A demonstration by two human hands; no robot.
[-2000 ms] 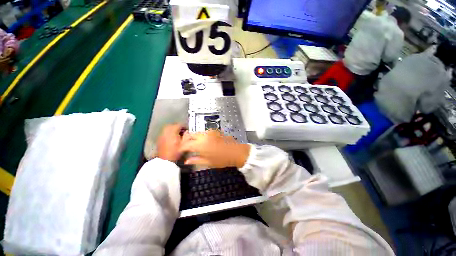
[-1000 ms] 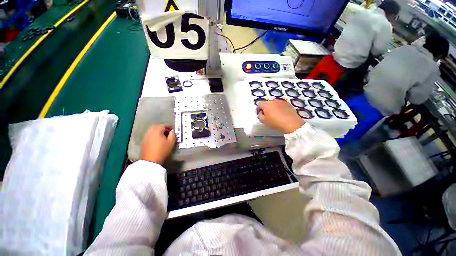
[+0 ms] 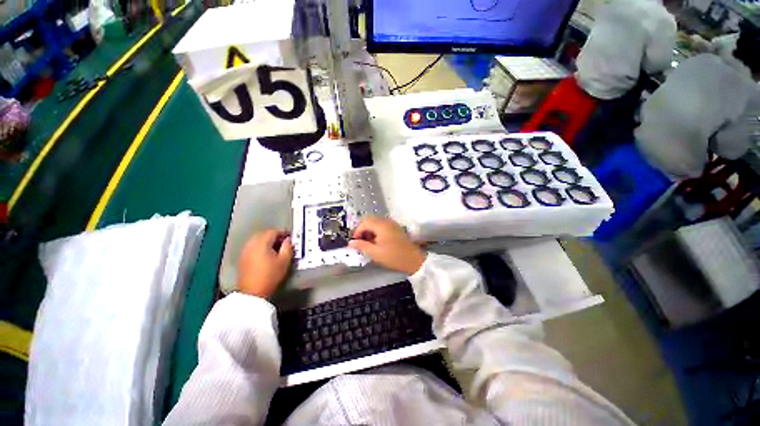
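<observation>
A small dark jig (image 3: pixel 334 227) with a round shape in it sits on the silver hole-grid base plate (image 3: pixel 363 193). My right hand (image 3: pixel 385 243) has its fingertips pinched at the jig's right edge; whether they grip a ring is too small to tell. My left hand (image 3: pixel 265 262) is curled left of the jig, with something small and dark at its fingertips that I cannot make out. The white supply tray (image 3: pixel 425 218) on the right holds rows of black rings (image 3: pixel 512 198); the front-left place of its front row has no ring.
A black keyboard (image 3: pixel 358 326) and mouse (image 3: pixel 497 279) lie in front. The "05" head (image 3: pixel 262 101) overhangs behind the plate, near a dark square piece (image 3: pixel 293 161). A white wrapped stack (image 3: pixel 108 316) lies left on the green surface (image 3: pixel 179 158). People sit at right.
My right hand has moved left from the supply tray to the jig, and the tray's front-left place now shows no ring. My left hand stays beside the jig. The view has shifted.
</observation>
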